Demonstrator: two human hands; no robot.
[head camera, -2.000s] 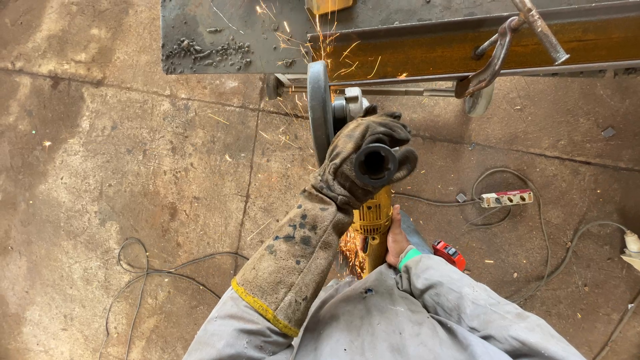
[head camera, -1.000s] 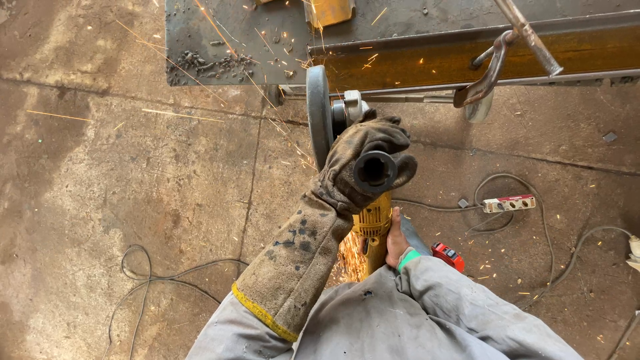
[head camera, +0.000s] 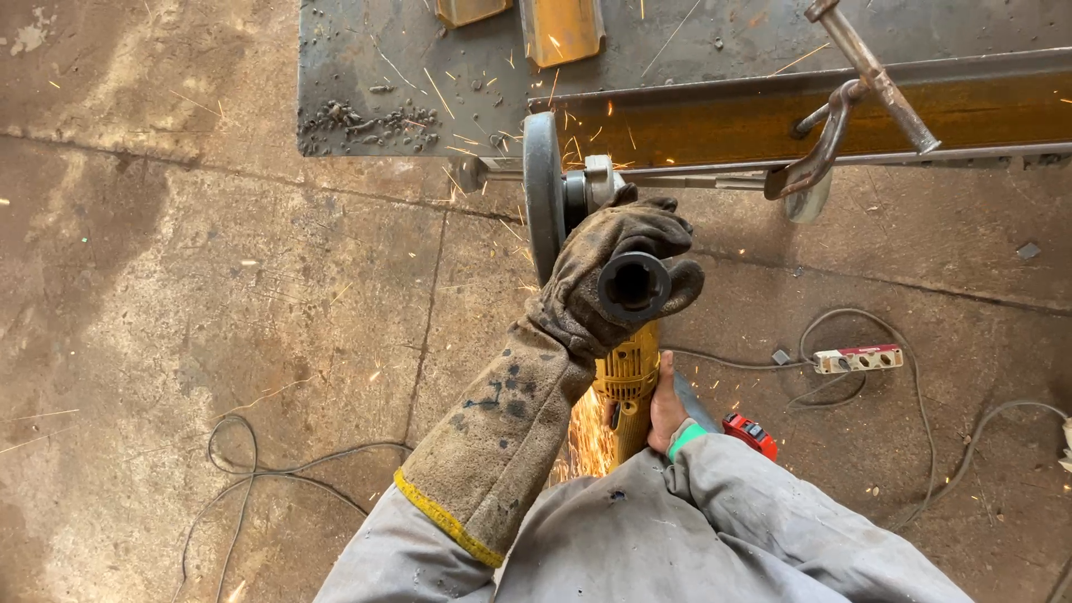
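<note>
My left hand (head camera: 624, 264), in a long stained leather work glove, grips the black side handle (head camera: 634, 286) of a yellow angle grinder (head camera: 628, 368). My right hand (head camera: 667, 404), bare with a green band at the cuff, is closed around the grinder's rear body. The grinder's guard and disc (head camera: 543, 188), seen edge-on, stand at the left end of a rusty steel angle bar (head camera: 754, 117). Sparks fly around that end and stream down behind the grinder. Where the disc meets metal is hidden. A steel C-clamp (head camera: 829, 142) grips the bar at the table's edge.
Metal debris (head camera: 368, 121) and two yellow-brown steel pieces (head camera: 563, 32) lie on the steel table (head camera: 402, 50). On the concrete floor are a power strip (head camera: 858, 359), a looped cable (head camera: 251, 473) and more cords. A red tape measure (head camera: 749, 435) shows beside my right sleeve.
Sparks continue around the disc, their pattern changed. Both hands keep their hold on the grinder. The view has shifted slightly, showing more of the tabletop.
</note>
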